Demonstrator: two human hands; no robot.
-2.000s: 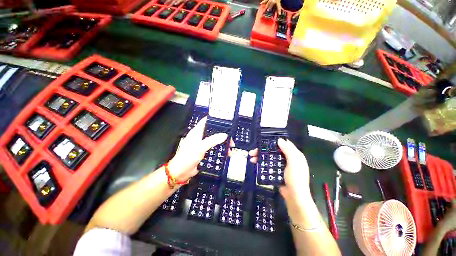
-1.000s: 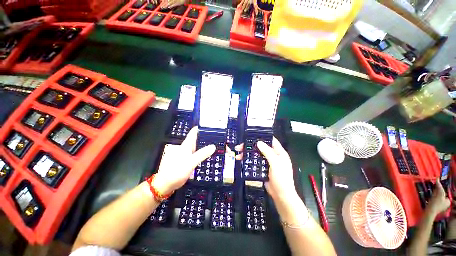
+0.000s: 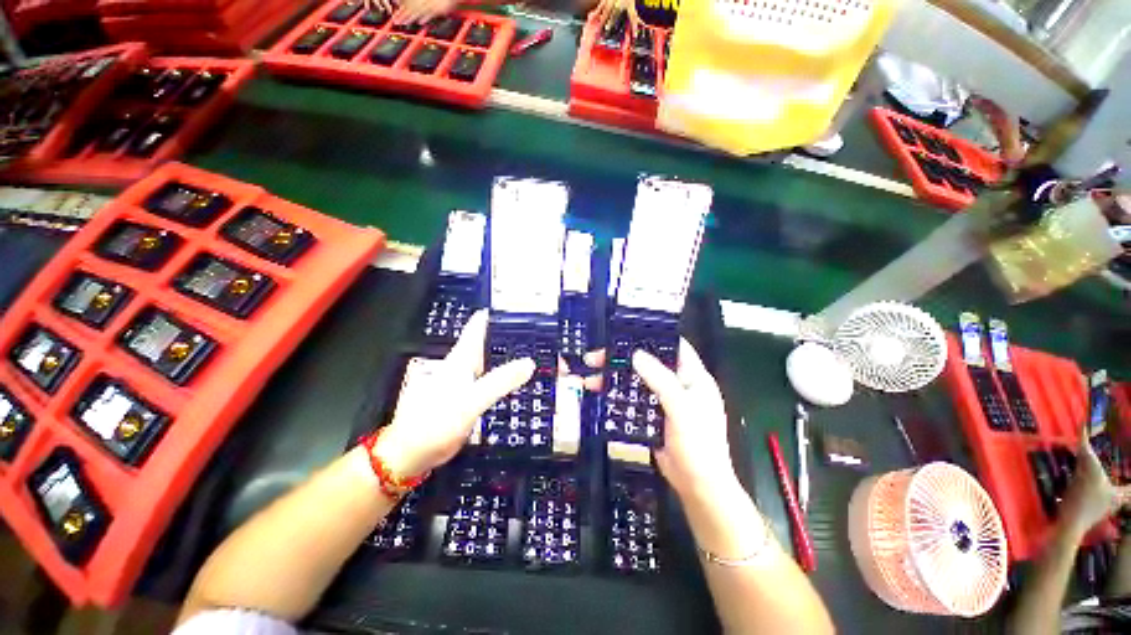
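Note:
My left hand [image 3: 449,407] holds an open flip phone [image 3: 521,391], thumb on its upper keys. My right hand [image 3: 685,416] holds a second open flip phone [image 3: 634,395], thumb on its upper keys. Both phones stand with keypads toward me and glowing white screens [image 3: 528,246] above. They are held side by side over the black foam tray [image 3: 428,546]. More open flip phones [image 3: 476,521] lie in two rows in the tray, with lit screens partly hidden behind my hands and the held phones.
A red tray of closed phones [image 3: 325,267] is at left, another red tray [image 3: 1042,385] at right. A red pen [image 3: 791,502], silver tool [image 3: 802,457], white fan [image 3: 891,346] and pink fan [image 3: 955,536] stand right. Beyond the green belt [image 3: 335,151] hangs a yellow bag [image 3: 769,75]. Other people's hands show.
The view has shifted, so the surroundings sit further left than in the oldest frame. Both phones stay held. Since the last frame, the right phone's screen has tilted slightly right.

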